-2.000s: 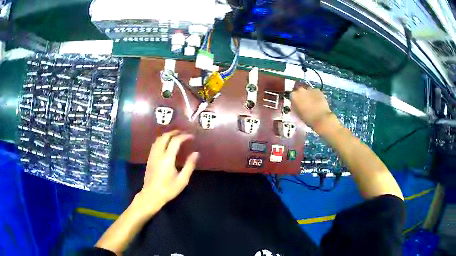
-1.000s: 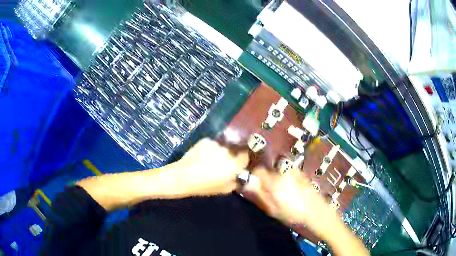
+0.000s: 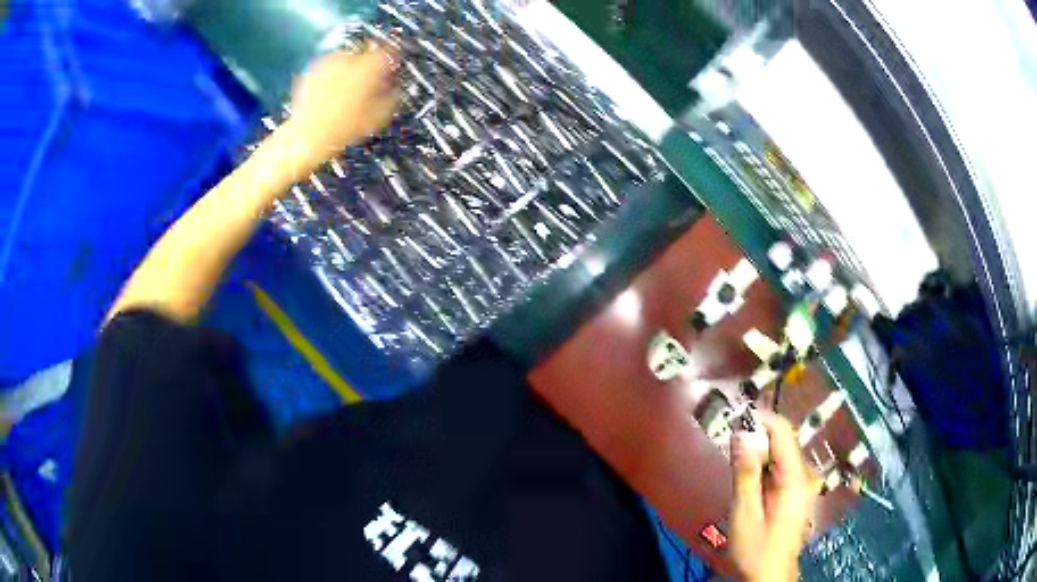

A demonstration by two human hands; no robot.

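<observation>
My left hand (image 3: pixel 347 97) is over the far upper-left part of the blister tray (image 3: pixel 489 193), which is packed with rows of dark shiny units. Its fingertips are blurred, so I cannot tell whether they hold a unit. My right hand (image 3: pixel 773 483) is over the reddish-brown test board (image 3: pixel 620 392). Its fingertips hold a small dark unit with a pale end (image 3: pixel 747 425) beside the second test socket (image 3: pixel 716 418). I cannot tell if the unit touches the socket. The first socket (image 3: pixel 669 357) shows to the left of it.
Behind the board are a long white box with terminals (image 3: pixel 853 148) and white connectors (image 3: pixel 802 267). A yellow part (image 3: pixel 793 373) sits on the board near the right hand. A second clear tray (image 3: pixel 847 551) shows at lower right. A dark monitor (image 3: pixel 955 352) stands at the right.
The view has turned and shifted left. My hands were close together at the board's near edge. The left has moved out over the tray, the right to the second socket.
</observation>
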